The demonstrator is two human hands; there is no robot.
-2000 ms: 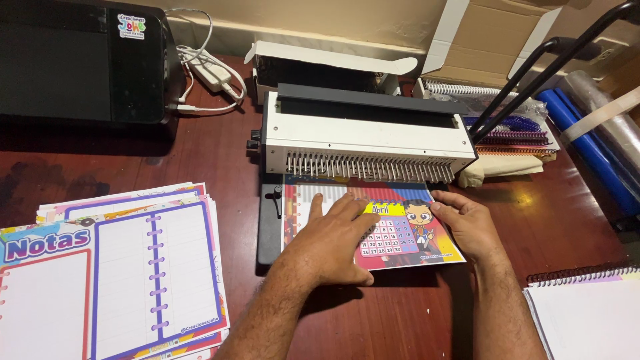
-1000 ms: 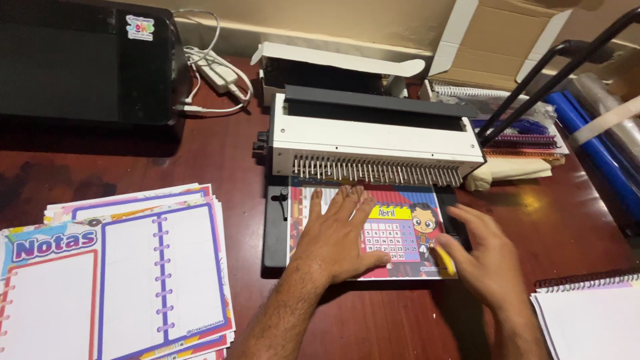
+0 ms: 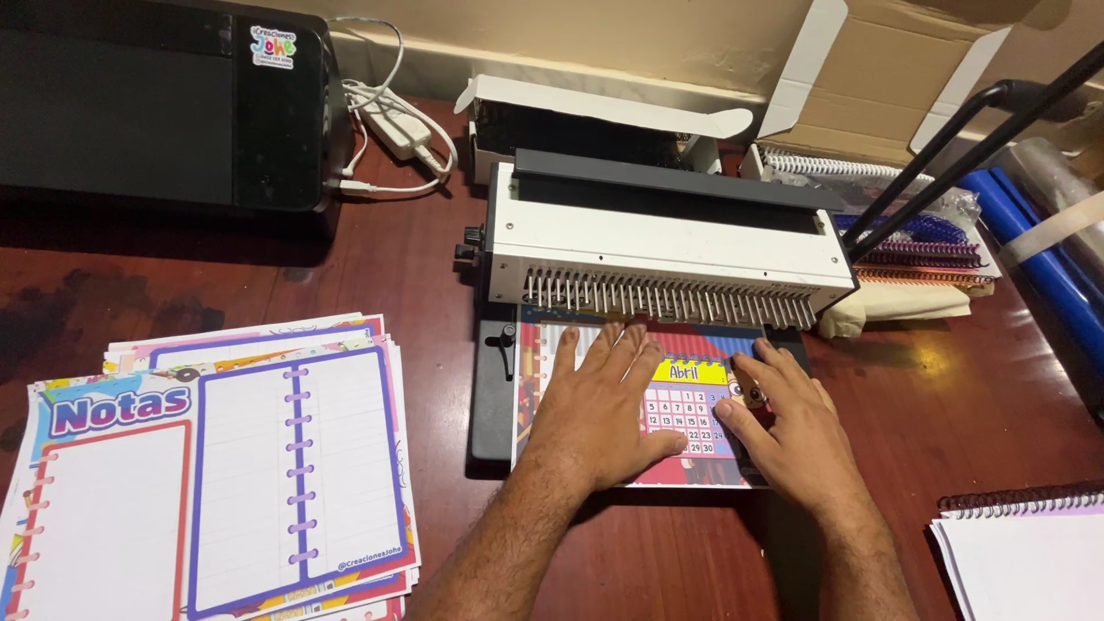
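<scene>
A white and black binding punch machine (image 3: 664, 237) stands on the wooden desk, a row of metal pins along its front. Printed calendar sheets (image 3: 604, 470) lie flat on its black base, their far edge at the slot under the pins. My left hand (image 3: 591, 414) rests palm down on the sheets, fingers spread and pointing toward the slot. Over the right part of the sheets lies my right hand (image 3: 789, 414), fingers somewhat apart, partly covering a cartoon figure. Neither hand grips anything.
At left is a stack of printed planner pages (image 3: 246, 500), with a black printer (image 3: 164, 121) behind it. Black lever arms (image 3: 957, 164) rise at the machine's right, near binding coils (image 3: 923, 254) and blue rolls (image 3: 1035, 233). A spiral notebook (image 3: 1026, 552) lies at lower right.
Two seconds ago my right hand held the sheets' right edge; it moved off to the right of it, and now lies on top of them. My left hand has stayed on the sheets.
</scene>
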